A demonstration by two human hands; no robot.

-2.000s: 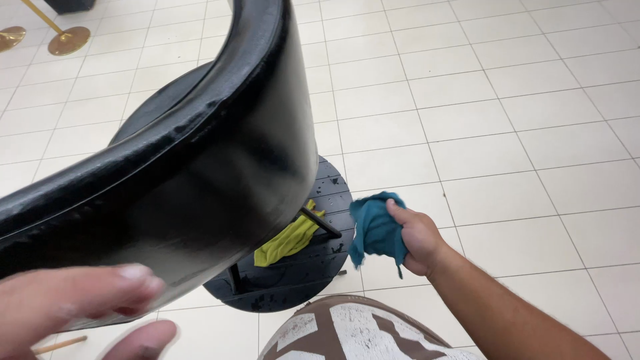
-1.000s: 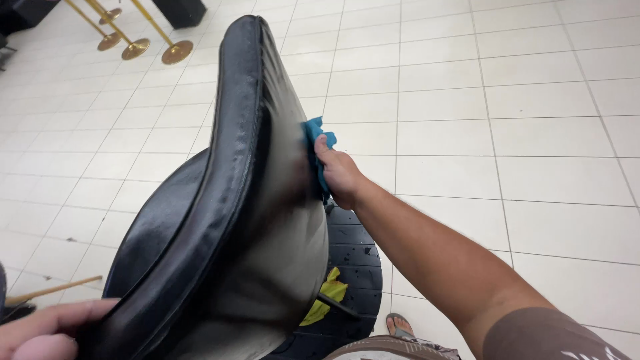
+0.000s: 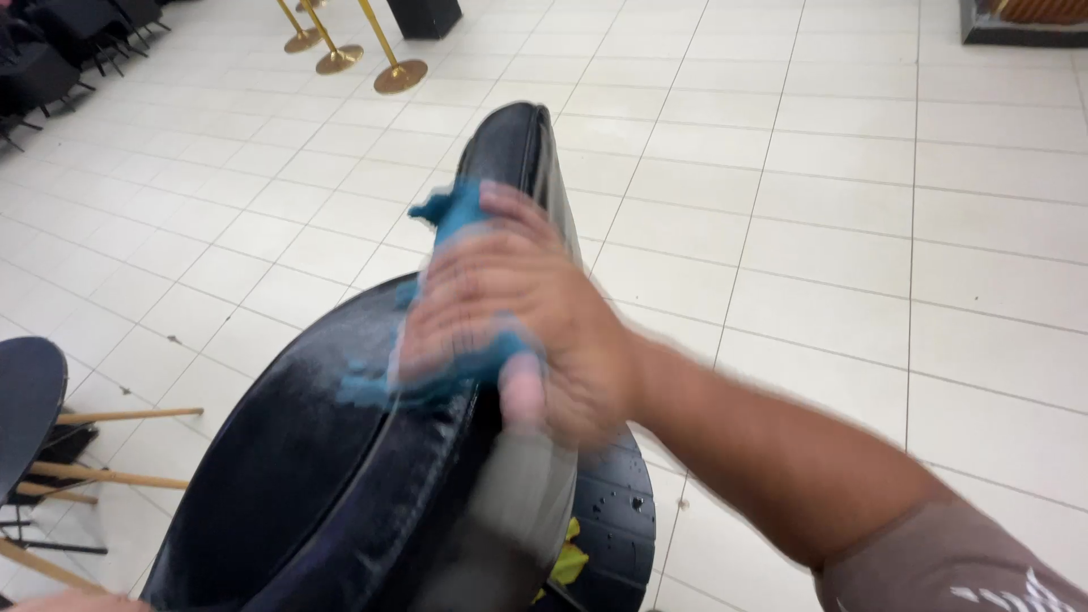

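Observation:
My right hand (image 3: pixel 518 314), blurred by motion, presses a blue cloth (image 3: pixel 463 225) onto the top edge of the curved backrest of a black padded chair (image 3: pixel 340 476). Its fingers wrap over the rim. Only a small part of my left hand (image 3: pixel 81 602) shows at the bottom left edge, beside the lower part of the chair; its fingers are mostly hidden. Behind the backrest is a round black slatted table (image 3: pixel 625 510) with water drops, and a yellow cloth (image 3: pixel 572 557) lies on it, partly hidden by the chair.
At the left stands a round dark table (image 3: pixel 30 408) with wooden legs (image 3: pixel 127 476). Brass stanchion posts (image 3: pixel 399 76) and a black block (image 3: pixel 425 17) stand farther off on the tiled floor (image 3: pixel 807 255). Dark chairs (image 3: pixel 38 76) line the far left.
My right hand has moved with the blue cloth from the outer side of the backrest to its top rim. My left hand, seen on the chair's edge one second ago, is now mostly out of view.

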